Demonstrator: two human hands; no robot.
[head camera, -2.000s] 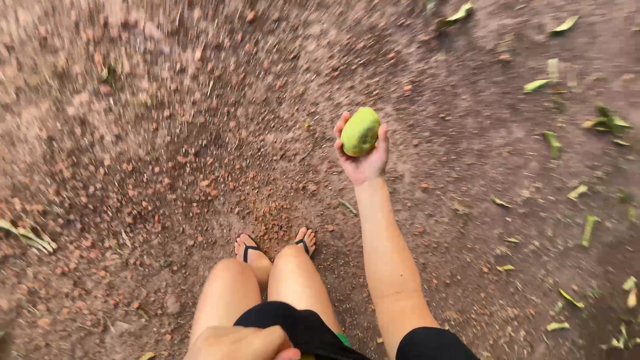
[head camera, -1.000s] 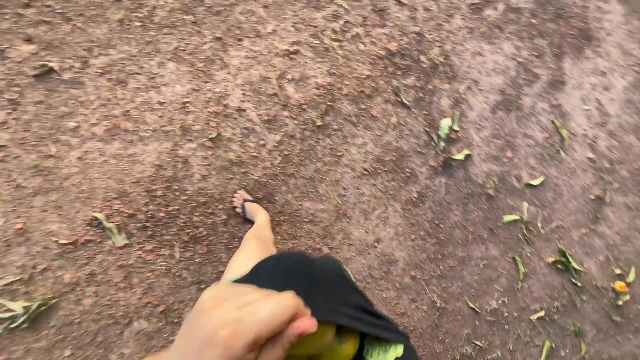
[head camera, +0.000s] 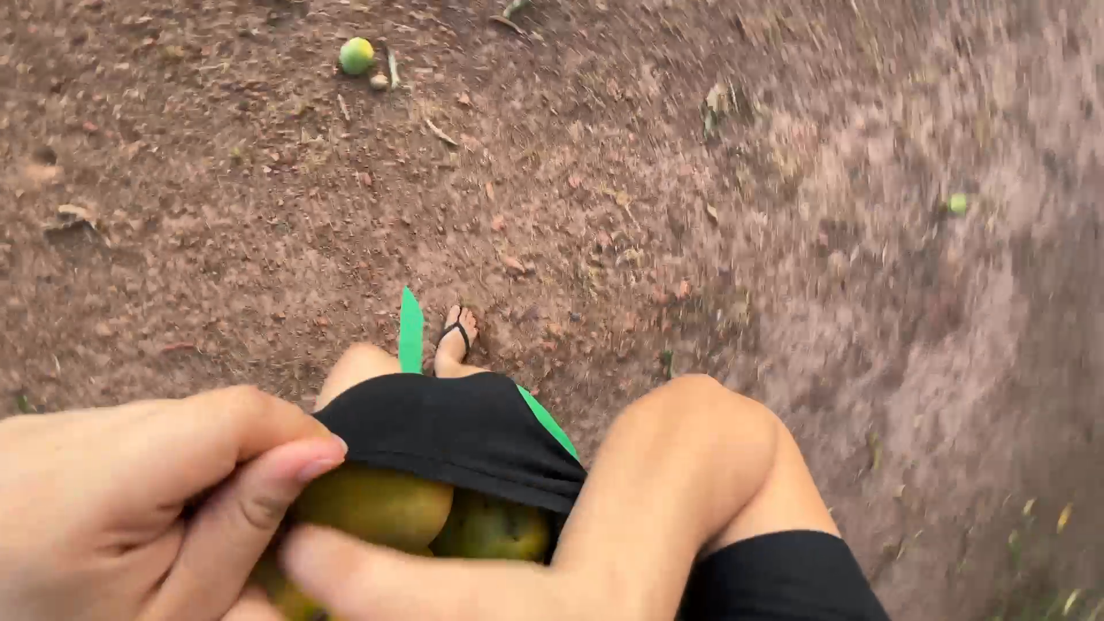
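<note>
My left hand (head camera: 198, 483) pinches the hem of a black cloth garment (head camera: 440, 423), drawn up into a pouch. Inside it lie several yellow-green fruits, likely mangoes; one yellowish fruit (head camera: 379, 504) is beside my left fingertips and a darker green one (head camera: 492, 528) is to its right. My right arm is bent, and my right hand (head camera: 388, 573) lies low over the pouch, beside the fruits. Most of its fingers are hidden, so whether it holds anything is unclear. A green and yellow fruit (head camera: 356, 56) rests on the dirt at the upper left.
Reddish-brown gravelly dirt (head camera: 561, 224) surrounds me. A small green object (head camera: 957, 203), perhaps a fruit, lies at the right. Dry leaves (head camera: 718, 105) and twigs are scattered about. My foot in a black flip-flop (head camera: 457, 332) shows beyond the pouch.
Two seconds ago my right hand held a green fruit out over the ground; one second ago that hand was out of sight. Now it is at the pouch. The view has shifted to other ground.
</note>
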